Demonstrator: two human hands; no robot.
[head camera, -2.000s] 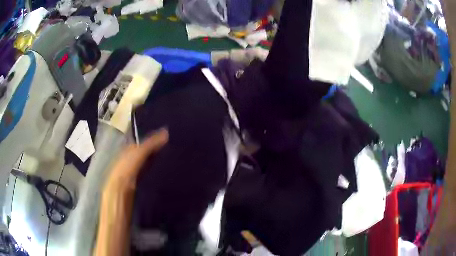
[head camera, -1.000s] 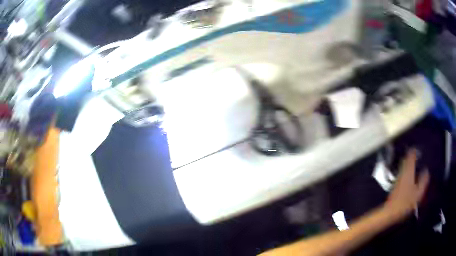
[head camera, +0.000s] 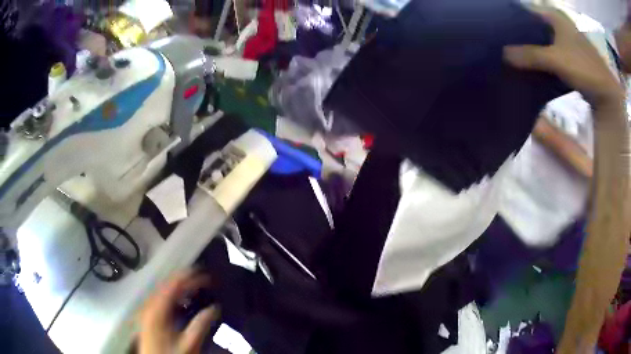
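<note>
My right hand (head camera: 553, 59), at the upper right, grips the edge of a large dark cloth panel (head camera: 443, 90) and holds it raised. A white sheet (head camera: 432, 228) hangs below and behind the panel; whether it is attached is unclear. My left hand (head camera: 176, 318), blurred and cut off by the bottom edge, is at the table's front edge with thumb and fingers apart. Dark cloth shows between them, with no clear grip. More dark cloth (head camera: 297, 276) lies heaped beside the table, with white strips and pieces on it.
The white sewing machine (head camera: 104, 131) stands at the left. Black-handled shears (head camera: 111, 249), a white cut piece (head camera: 168, 198) on a dark strip, and a bobbin tray (head camera: 242, 173) are on its table. A blue rim (head camera: 294, 157) shows behind. Scraps lie on the green floor (head camera: 519, 297).
The view has swung from the machine bed towards the cloth heap at the right. My right hand and the raised dark panel have come into view. One hand now shows at the table's front edge.
</note>
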